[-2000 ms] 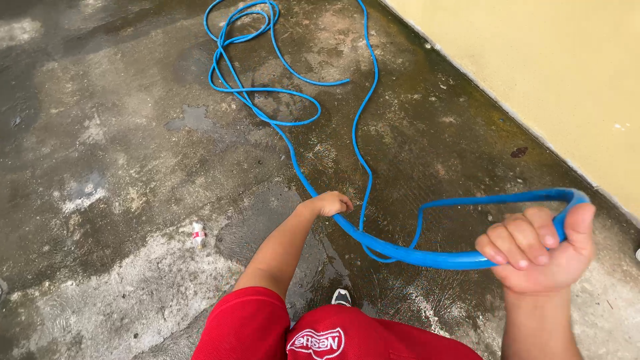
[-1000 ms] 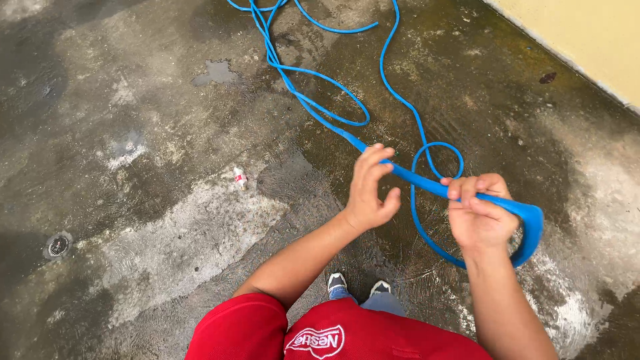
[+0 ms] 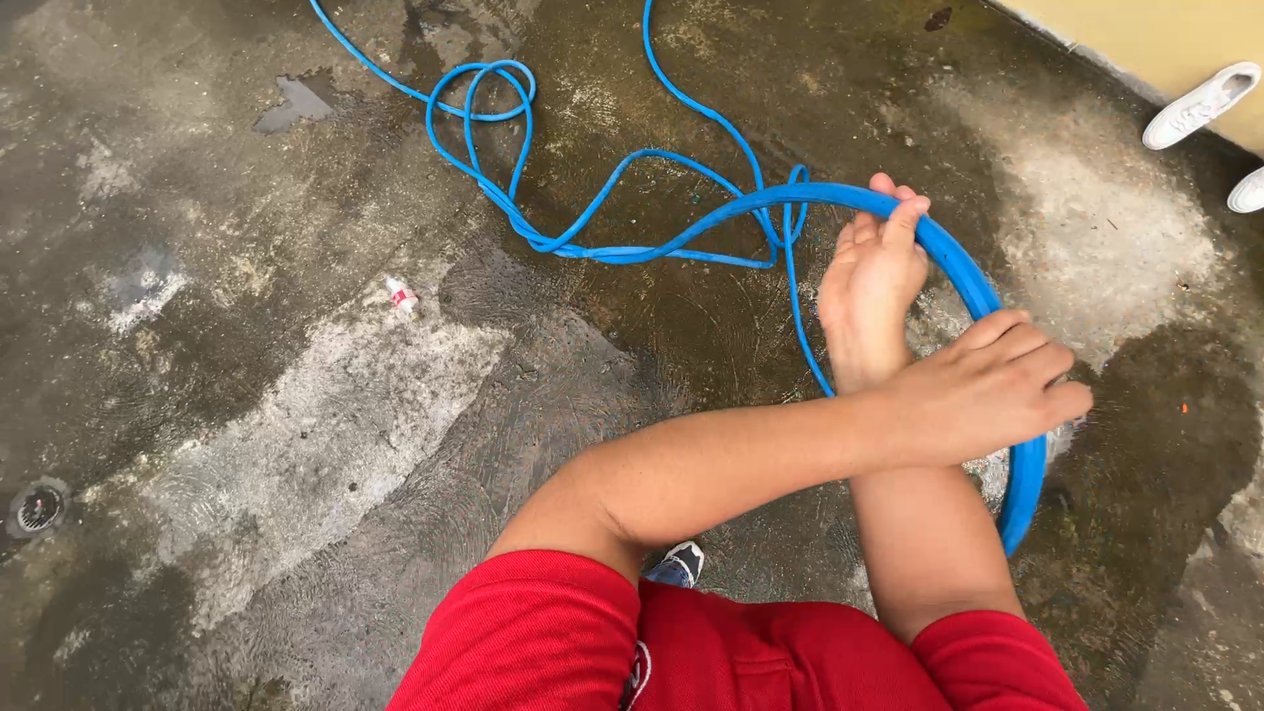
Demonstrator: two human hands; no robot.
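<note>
A blue hose [image 3: 963, 267] arches up from the ground, passes through my right hand and bends down past my left hand. My right hand [image 3: 874, 272] pinches it between thumb and fingers, palm turned up. My left arm crosses over my right forearm, and my left hand [image 3: 1007, 380] is curled over the hose lower on the bend, its back towards me; the palm side is hidden. Farther off, loose, tangled loops of the hose lie on the wet concrete floor.
White shoes [image 3: 1200, 107] show beside the yellow wall [image 3: 1145, 35] at the upper right. A small red and white item [image 3: 402, 296] lies on the floor. At the far left is a round floor drain [image 3: 39, 508]. My own shoe [image 3: 681, 561] shows below my arm.
My left hand has crossed over my right forearm to the hose's bend; a second ago it was open beside the hose. White shoes have come into view at the right.
</note>
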